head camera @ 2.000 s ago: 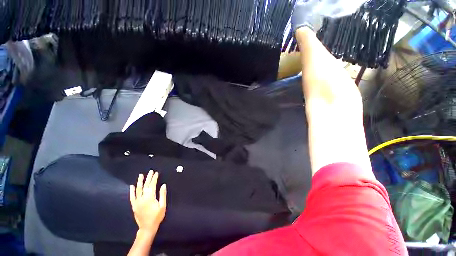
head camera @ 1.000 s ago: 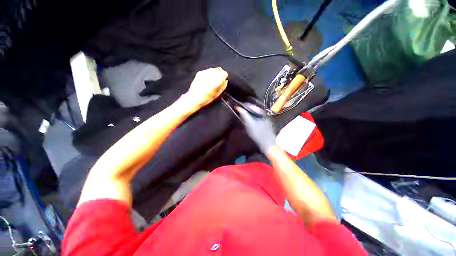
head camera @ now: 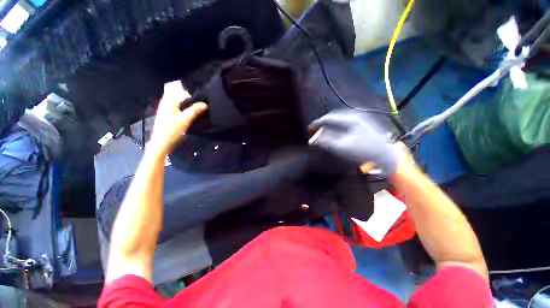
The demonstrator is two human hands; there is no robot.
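A black garment with small pale buttons lies over the dark padded board. A dark hanger shows its hook above the garment's neck. My bare left hand pinches black cloth at the garment's upper left. My grey-gloved right hand has its fingers closed on the garment's edge at the right, slightly blurred. An orange iron handle shows partly below the glove; the rest of the iron is hidden.
A red item with white paper lies at the near right. A black cable, a yellow hose and a whitish hose run at the upper right. Green bags lie right. Dark clothes hang at the upper left.
My left hand has moved left and away from my right hand. The garment is spread differently, and a hanger now shows at its neck. My gloved hand has moved up and right, over the iron.
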